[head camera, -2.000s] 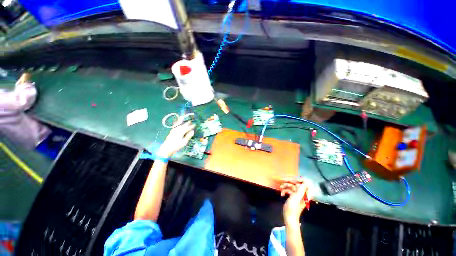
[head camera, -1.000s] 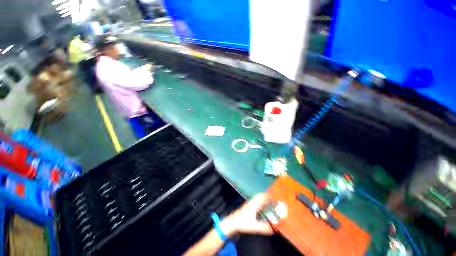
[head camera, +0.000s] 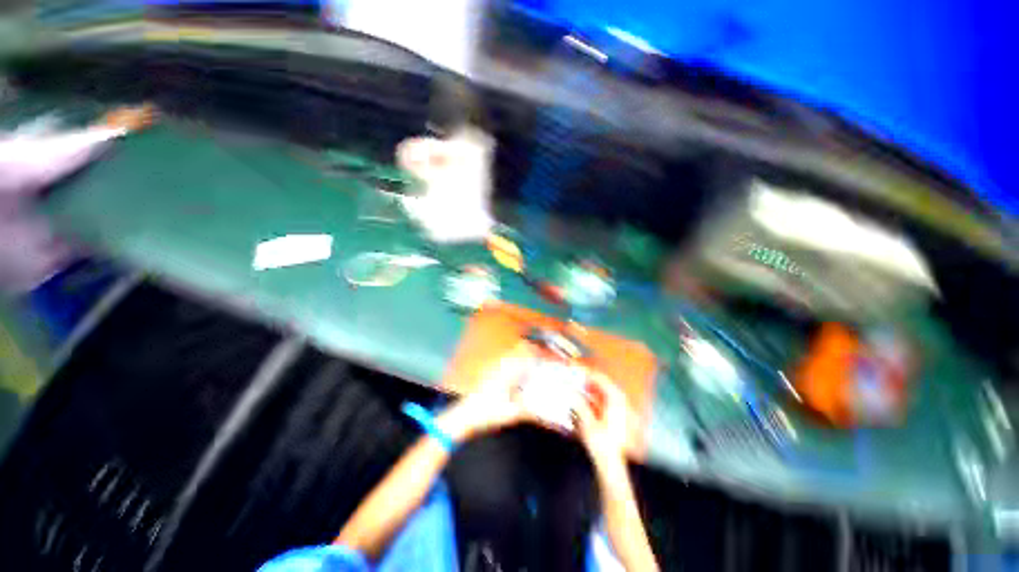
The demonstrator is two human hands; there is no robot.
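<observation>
The view is strongly blurred. My left hand [head camera: 492, 404] and my right hand [head camera: 601, 416] are together over the front of the orange-brown fixture base [head camera: 624, 369]. Between them they hold a pale circuit board [head camera: 550, 393], its details washed out. A bit of red shows beside my right fingers; what it is I cannot tell. The dark connector block [head camera: 552, 340] lies just behind the board; whether they touch is unclear. A blue band is around my left wrist.
Circuit boards lie behind the fixture [head camera: 472, 287], [head camera: 588, 286] and to its right [head camera: 711, 366]. An orange test box [head camera: 829, 374] and a beige oscilloscope [head camera: 805, 251] stand right. A white container [head camera: 456, 184] stands behind; a white card [head camera: 293, 251] lies left. A person's sleeve shows far left.
The view has swung back from the left to the fixture. My left hand, earlier at the fixture's left edge with a board, is now at its front middle, and my right hand is back in view beside it.
</observation>
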